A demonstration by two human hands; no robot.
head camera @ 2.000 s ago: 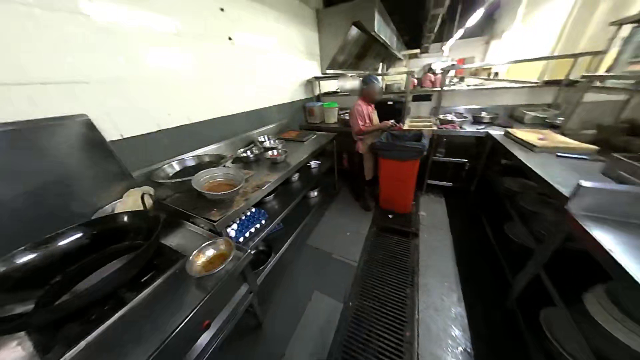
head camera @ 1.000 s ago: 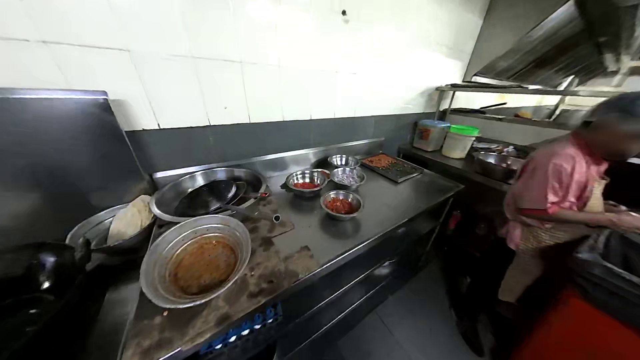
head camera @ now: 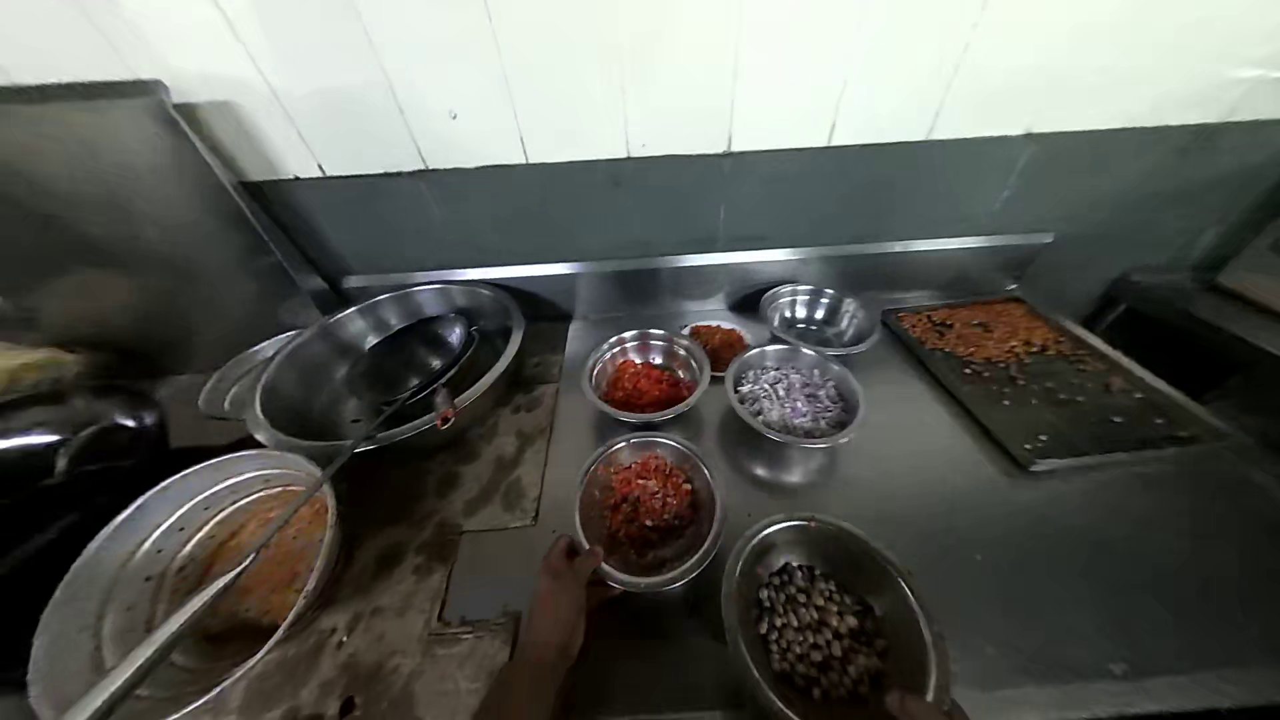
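Observation:
My left hand grips the rim of a steel bowl of chopped red food from its lower left. At the bottom edge, my right hand touches the rim of a larger steel bowl holding small dark, rounded pieces; only its fingers show. Behind these stand a steel bowl of red chopped food, a bowl of chopped onion, a small dish of orange-brown food and a steel bowl with no food seen in it.
A large perforated metal pan with brownish liquid stands at lower left, a long metal handle crossing it. Behind it, a wide metal basin holds a black ladle or small wok. A dark board bearing chopped orange-brown food lies at right.
The view has swung left and come closer to the counter. My hands have come into view at two bowls. The bowl of dark pieces and the long handle now show; the co-worker is out of view.

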